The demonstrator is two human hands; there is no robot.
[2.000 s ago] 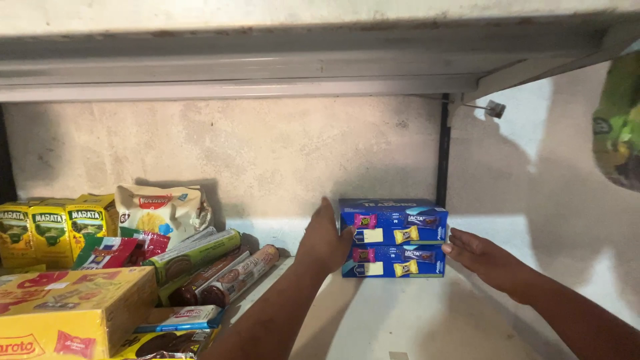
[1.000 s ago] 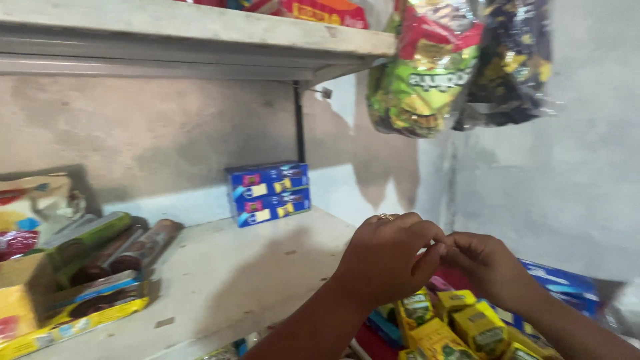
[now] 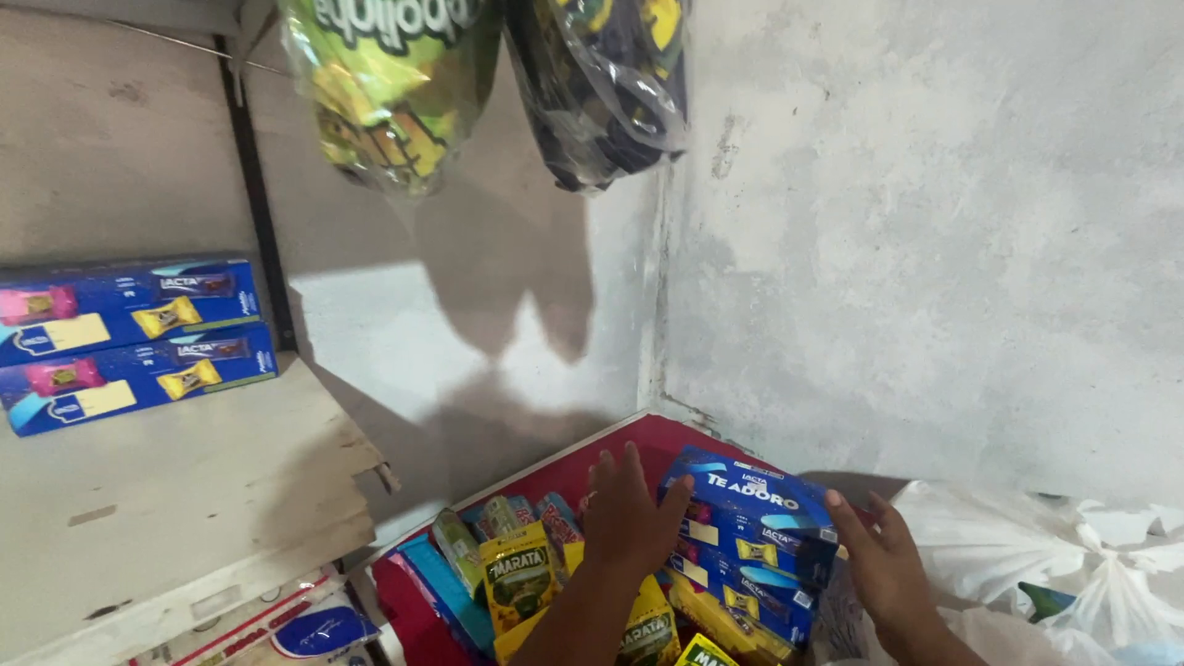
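Two stacked blue Lacta chocolate boxes (image 3: 754, 532) stand on a red surface at the lower right. My left hand (image 3: 629, 518) is at their left side, fingers spread, thumb near the top box. At their right side is my right hand (image 3: 879, 555), fingers apart near the corner; whether either hand touches the boxes is unclear. Yellow Maratá packs (image 3: 520, 573) lie left of and below my left hand. Another pair of stacked blue Lacta boxes (image 3: 139, 342) rests on the white shelf at the left.
The worn edge of the white shelf (image 3: 231, 546) juts out at the left. Filled clear bags (image 3: 398, 102) hang overhead. White plastic bags (image 3: 1045, 555) lie at the right, beside the wall. Wrapped biscuit rolls (image 3: 460, 546) and a blue packet (image 3: 449, 592) sit on the red surface (image 3: 647, 435).
The view has swung right and down. My hands, close together one second ago, are now apart on either side of the second pair of blue boxes. The shelf pair, between my hands two seconds ago, stands free of them.
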